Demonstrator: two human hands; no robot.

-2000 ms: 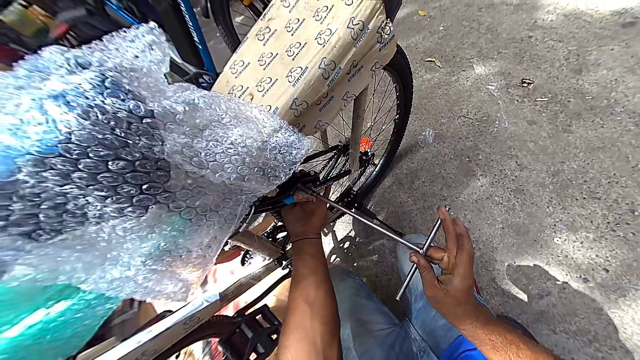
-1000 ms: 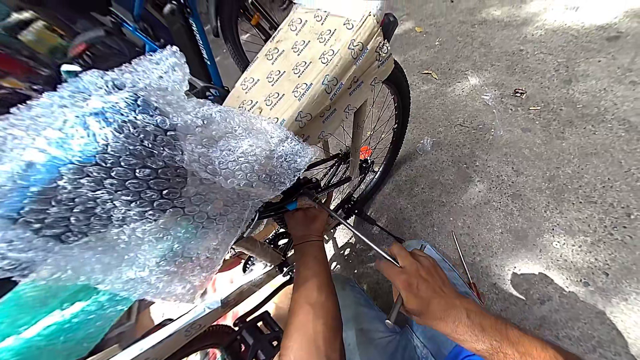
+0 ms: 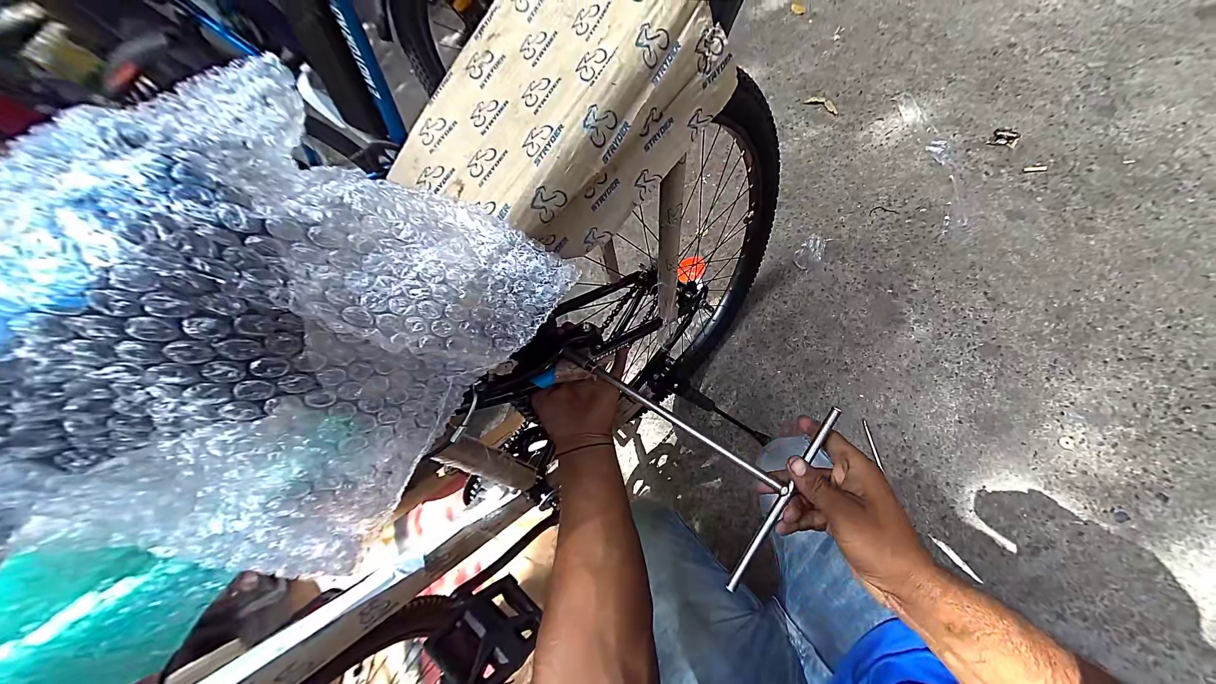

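Observation:
My right hand (image 3: 836, 494) grips the crossbar of a steel T-handle wrench (image 3: 698, 432) at lower right. The wrench's long shaft slants up left, and its far end meets the dark frame parts of a bicycle beside my left hand (image 3: 579, 408). My left hand reaches in there, its fingers partly hidden behind the parts, near a small blue piece (image 3: 544, 378); what it holds cannot be made out. Just beyond are the spoked bicycle wheel (image 3: 760, 180) and an orange reflector (image 3: 692, 270). A thin cord circles the left wrist.
Bubble wrap (image 3: 237, 323) covers much of the left side. Printed wrapping (image 3: 570, 104) covers a part above the wheel. A black pedal (image 3: 484, 627) and a wrapped frame tube (image 3: 370, 598) lie low. Another bicycle's blue frame (image 3: 366, 71) stands behind. Concrete ground (image 3: 997, 285) stretches right, with scraps and a leaf.
My right hand has shifted on the wrench's handle, and the crossbar has turned between frames; it now slants up to the right again. The left hand stays at the bicycle frame.

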